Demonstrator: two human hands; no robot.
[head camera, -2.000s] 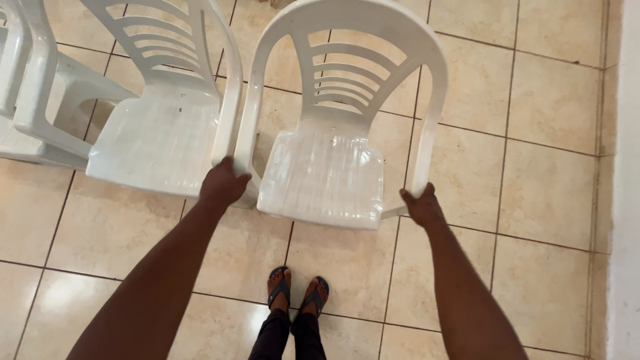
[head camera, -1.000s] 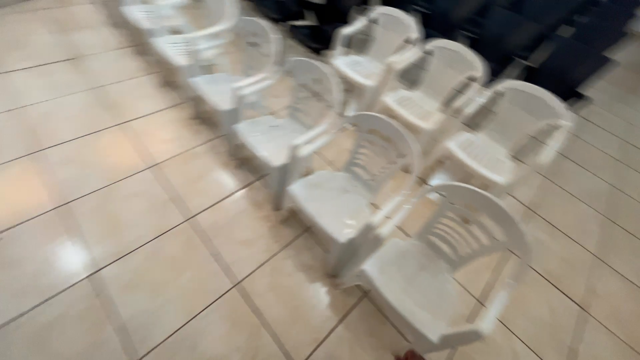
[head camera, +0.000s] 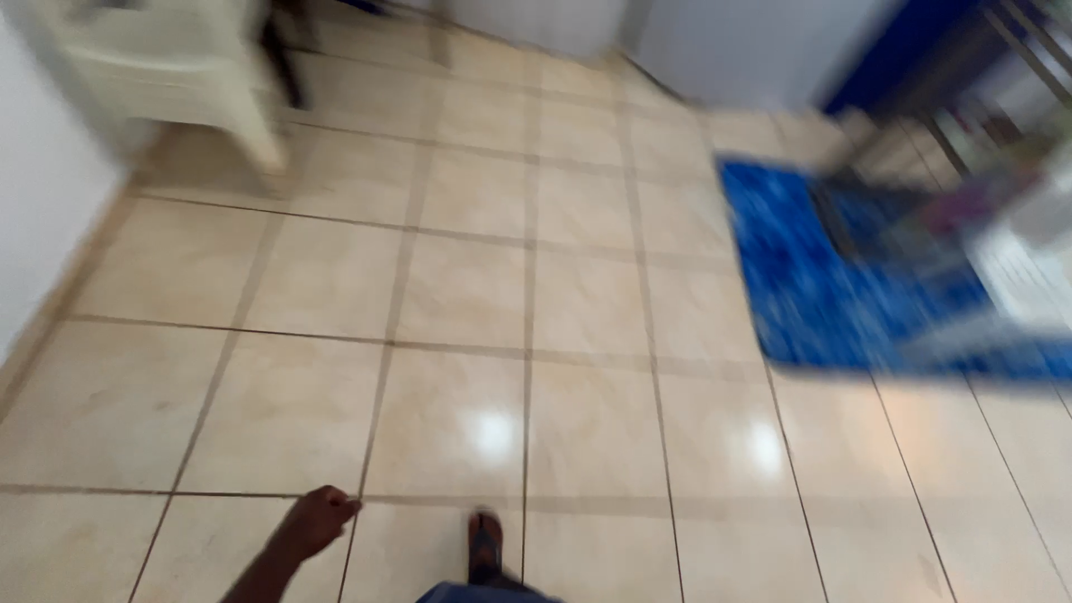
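My left hand (head camera: 320, 521) hangs over the tiled floor (head camera: 456, 402) at the lower left, its fingers curled in with no object visible in them. A foot in a dark thong sandal (head camera: 485, 540) shows to the right of it at the bottom edge. My right hand is out of the frame. Far off at the upper left, a cream plastic chair (head camera: 180, 79) stands beside the white wall, well away from my hand.
A blue rug (head camera: 804, 293) lies at the right, with a blurred white plastic piece (head camera: 1034, 268) and metal framework over it. White panels or walls (head camera: 536, 25) bound the floor at the back. A white wall (head camera: 42, 167) runs along the left.
Two seconds ago both my hands held the armrests of a white plastic chair; that hold is released. The view has swung away from the rows of white chairs.
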